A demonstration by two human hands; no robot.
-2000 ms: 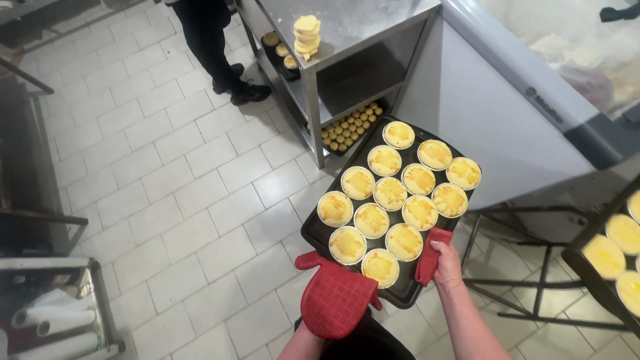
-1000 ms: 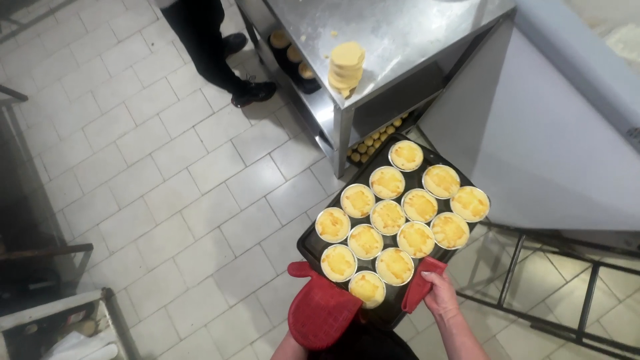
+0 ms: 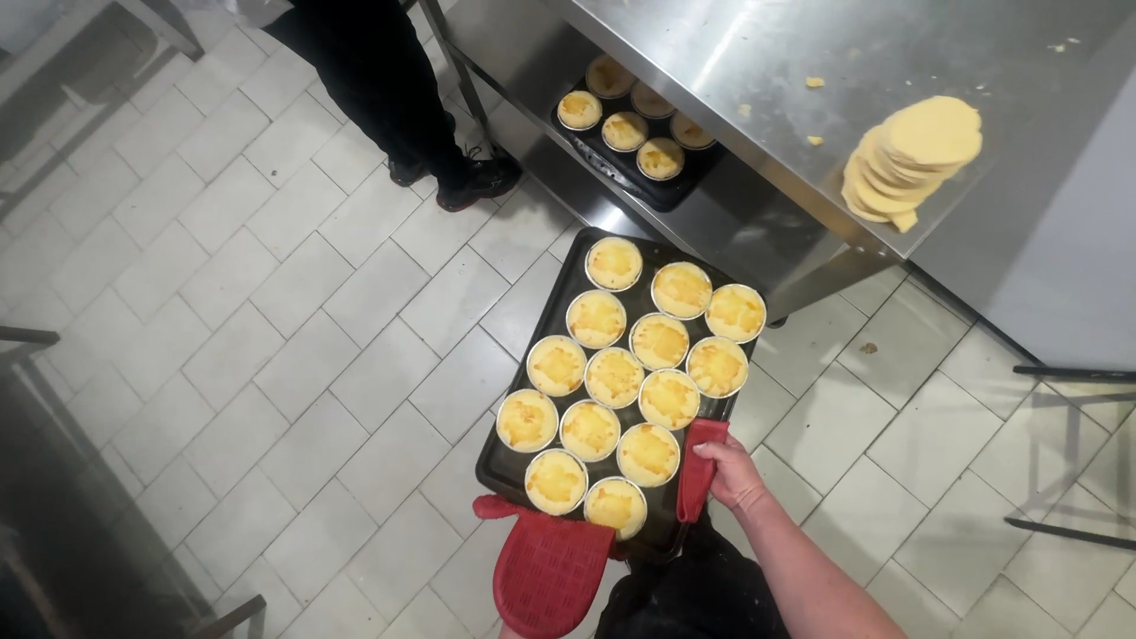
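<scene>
A dark baking tray (image 3: 516,470) bearing several small round pies in foil cups (image 3: 660,341) is held out before me over the floor. My left hand (image 3: 552,572) is inside a red oven mitt at the tray's near left edge; its fingers are hidden. With my right hand (image 3: 733,470) I grip the tray's right edge through a folded red cloth pad (image 3: 702,470). The tray's far end is close to the lower shelf of a steel table. On that shelf (image 3: 728,209) rests another dark tray (image 3: 603,169) of similar pies.
A stack of flat dough rounds (image 3: 919,160) stands at the corner of the steel table (image 3: 763,133), with crumbs around it. A person in black trousers (image 3: 382,98) stands at the table's left. A black metal frame (image 3: 1074,528) is at the right, above the tiled floor (image 3: 302,355).
The table, its shelf and the standing person are now nearer in view. Both hands still hold the tray. The shelf tray of pies shows more fully than before.
</scene>
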